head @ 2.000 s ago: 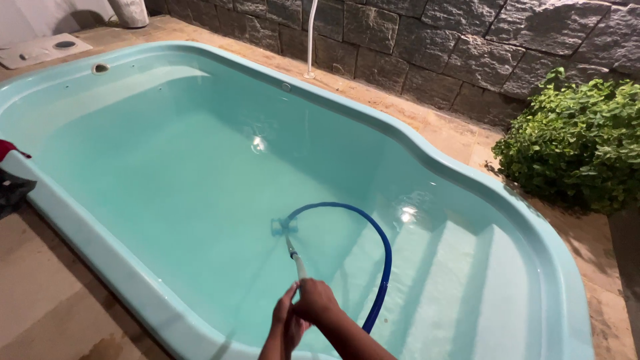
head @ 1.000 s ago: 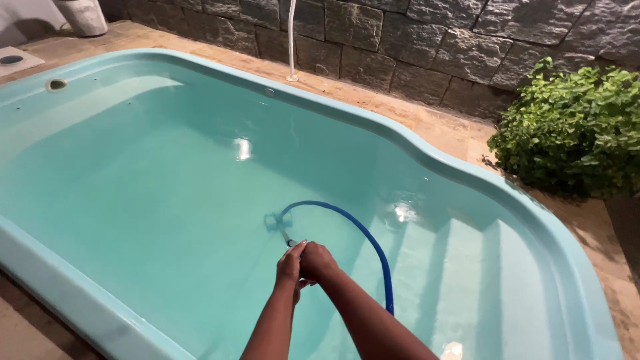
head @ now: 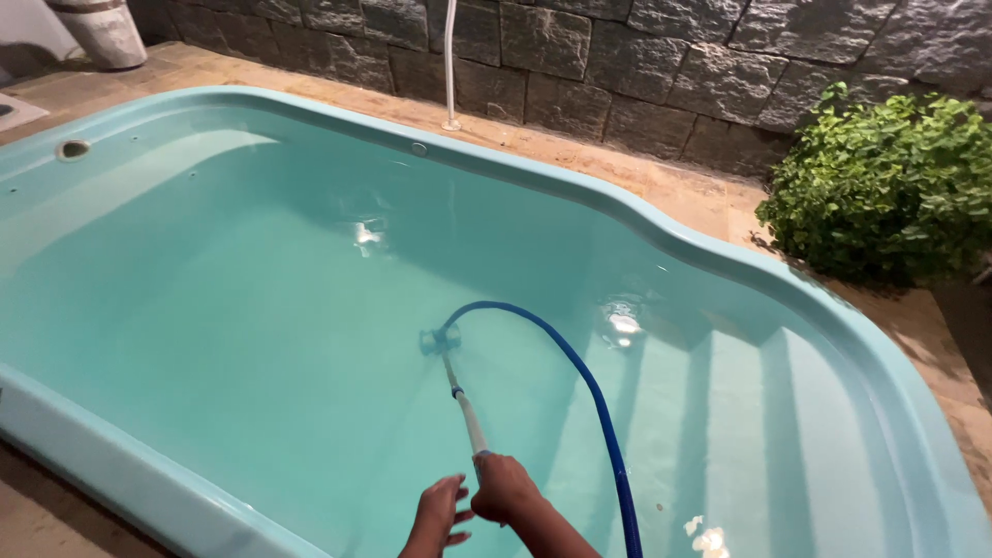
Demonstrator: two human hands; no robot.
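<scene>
My right hand [head: 502, 488] is closed around a telescopic pole [head: 471, 422] that slants down into the pool water. Just left of it, my left hand [head: 443, 511] is off the pole with its fingers apart. A pool vacuum head [head: 440, 339] sits underwater at the pole's far end, somewhat blurred by the water. From the head a blue hose [head: 577, 360] arcs to the right and runs down past my right forearm, out of view at the bottom edge.
The light-blue pool rim [head: 542, 167] curves around the water. Submerged steps [head: 736, 403] lie at the right. Behind are a stone wall [head: 542, 39], a white upright pipe [head: 449, 70] and a planter [head: 101, 31]. A leafy bush [head: 891, 178] overhangs the deck at right.
My left hand has come off the pole and its fingers have spread; a second ago both hands were together on it. My right hand still holds on.
</scene>
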